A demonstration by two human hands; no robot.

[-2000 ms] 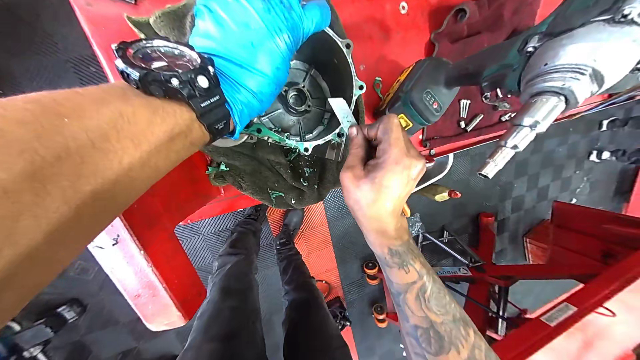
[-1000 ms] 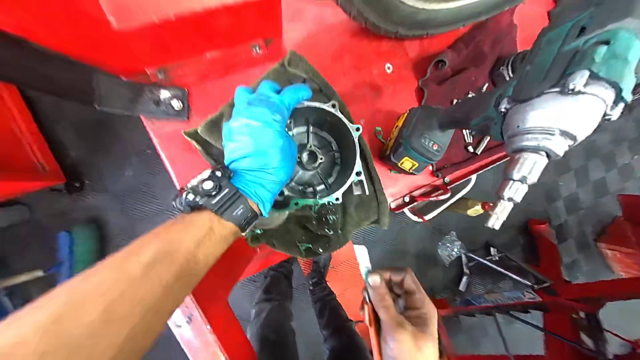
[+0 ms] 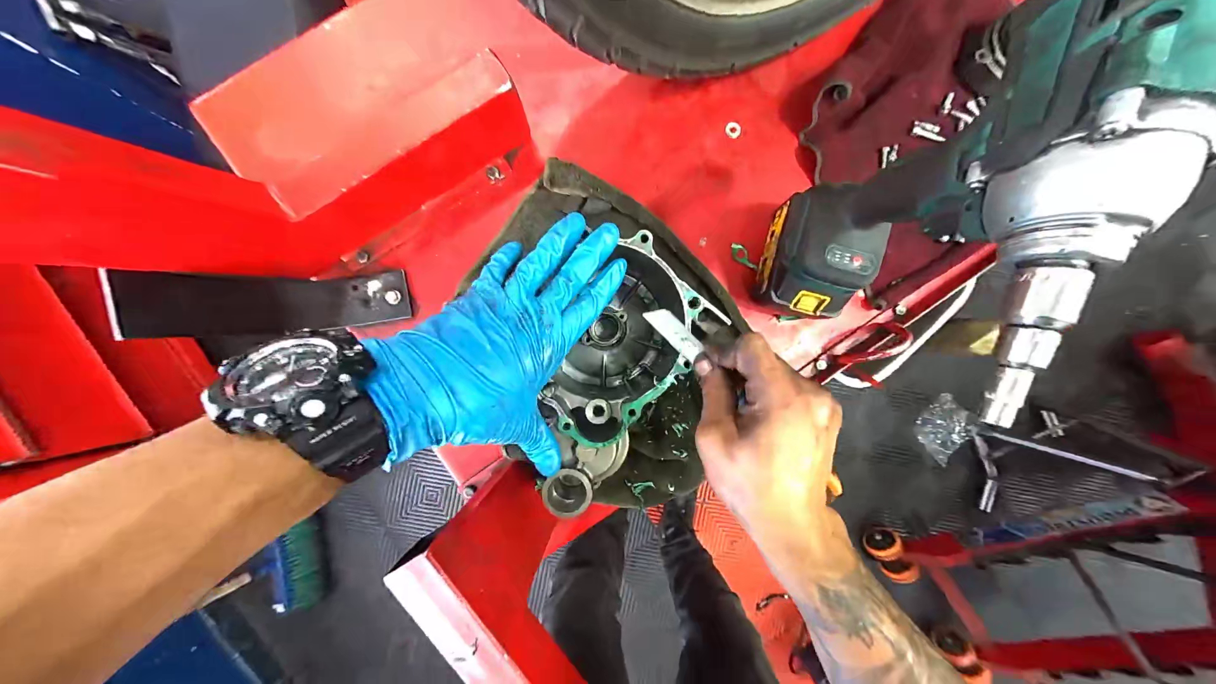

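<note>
A metal engine cover (image 3: 655,356) lies open side up on a dark green cloth (image 3: 655,465). Green gasket residue runs along its lower rim, and green scraps dot the cloth. My left hand (image 3: 503,342), in a blue glove, rests spread over the cover's left side, pressing nothing between its fingers. In my bare right hand (image 3: 760,408) is a flat scraper blade (image 3: 675,334), pinched between thumb and fingers; it points up and left over the cover's right side. The rest of the tool is hidden by that hand.
On the right a cordless impact wrench (image 3: 959,190) lies across the red bench (image 3: 655,133), near bolts (image 3: 929,130) on a dark red cloth. A tyre (image 3: 684,47) stands at the top. A red metal bracket (image 3: 361,114) rises at upper left.
My right hand has come up with the blade from below the cover to its right rim. My left hand is now spread flatter over the cover's left side. The view has shifted.
</note>
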